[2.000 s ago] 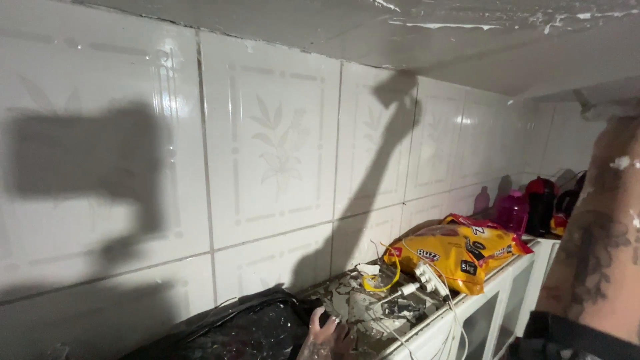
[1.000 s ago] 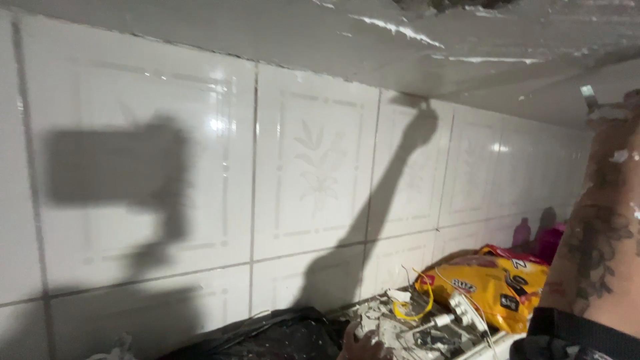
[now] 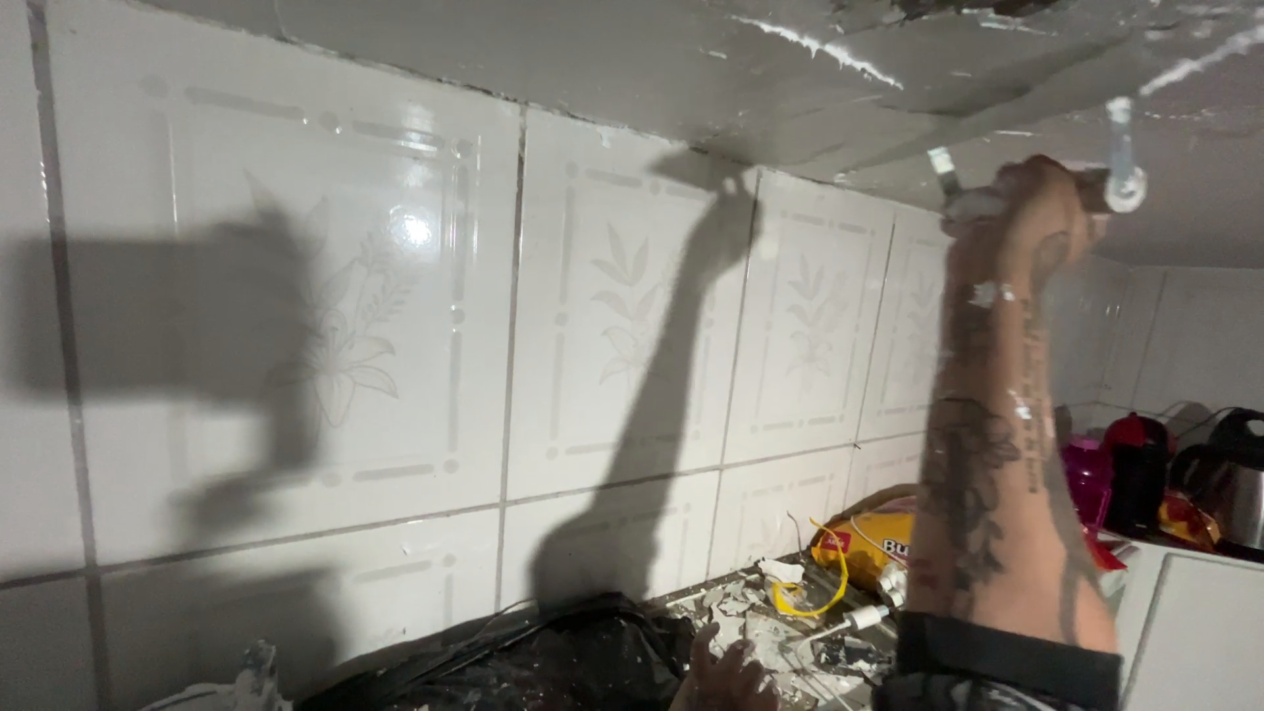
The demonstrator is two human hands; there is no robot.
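Note:
Raised at the right, my right hand (image 3: 1037,202) is closed around a hand tool with metal parts (image 3: 1124,168) jutting up on both sides, close under the grey ceiling (image 3: 612,59) with its flaking paint. Blur keeps the exact kind of tool unclear. At the bottom centre my left hand (image 3: 729,676) is low, beside a black plastic sheet or bag (image 3: 553,657) and loose paint flakes (image 3: 736,607); its lower part is cut off, and whether it holds anything is not clear. White floral wall tiles (image 3: 346,296) carry the shadow of my raised arm.
Beyond the flakes lie a yellow strip (image 3: 815,607), a white cable with a connector (image 3: 869,618) and a yellow package (image 3: 864,543), partly behind my right arm. A pink bottle (image 3: 1084,479), a black container with a red top (image 3: 1136,474) and a metal kettle (image 3: 1234,489) stand farther right.
My right hand and its tool have come into view, where earlier mostly the forearm showed. The view has shifted, and less of the yellow package shows behind my arm.

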